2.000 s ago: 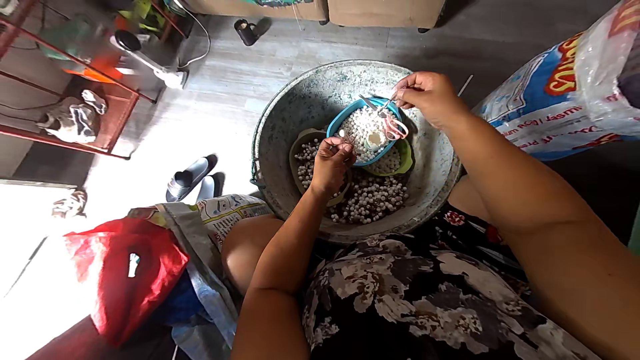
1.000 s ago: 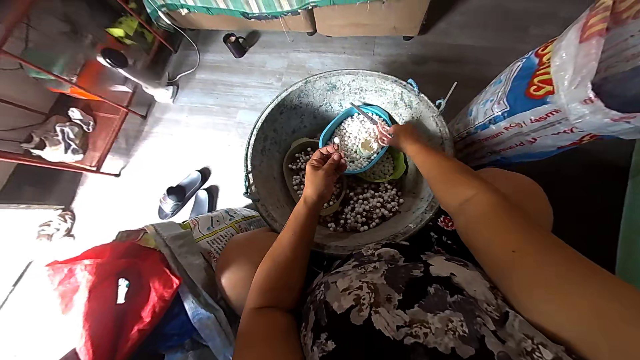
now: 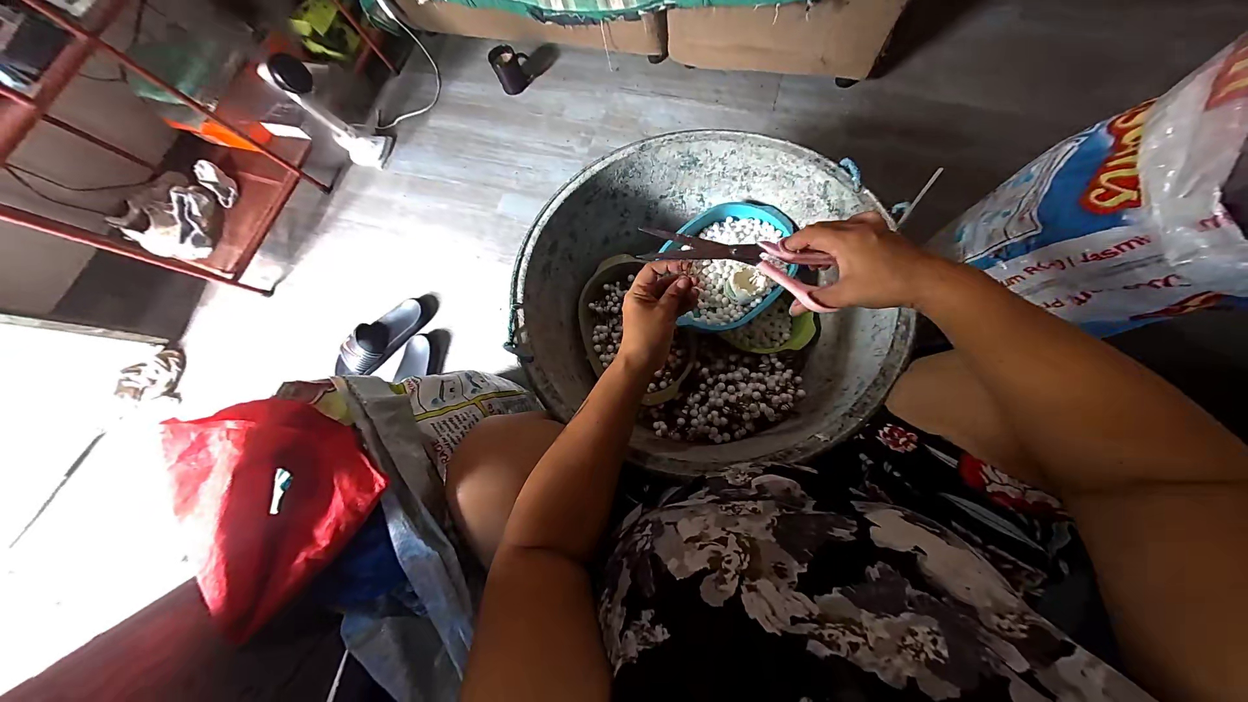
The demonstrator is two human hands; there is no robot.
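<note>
My right hand (image 3: 856, 261) holds scissors (image 3: 799, 285) with pink handles, their blades parted and pointing left above a blue bowl (image 3: 695, 222) of white beads. The fingertips of my left hand (image 3: 661, 297) are pinched together close to the blades, on something too small to make out. A small round pale item (image 3: 746, 283) lies among the beads. The blue bowl rests inside a large worn tub (image 3: 561, 224), partly over a green bowl (image 3: 801, 332). To the left is an olive bowl (image 3: 588, 292) with more beads, and loose beads (image 3: 726, 402) cover the tub's bottom.
A large printed plastic sack (image 3: 1063, 224) stands at the right, and a thin stick (image 3: 921, 195) pokes over the tub's rim. Slippers (image 3: 382, 334), a red bag (image 3: 283, 497) and a metal rack (image 3: 263, 219) are at the left. A dark mug (image 3: 508, 70) stands on the floor.
The scissors, earlier low over the blue bowl in my right hand, now have their blades spread beside my left fingertips. My left hand stays near the bowl's left edge.
</note>
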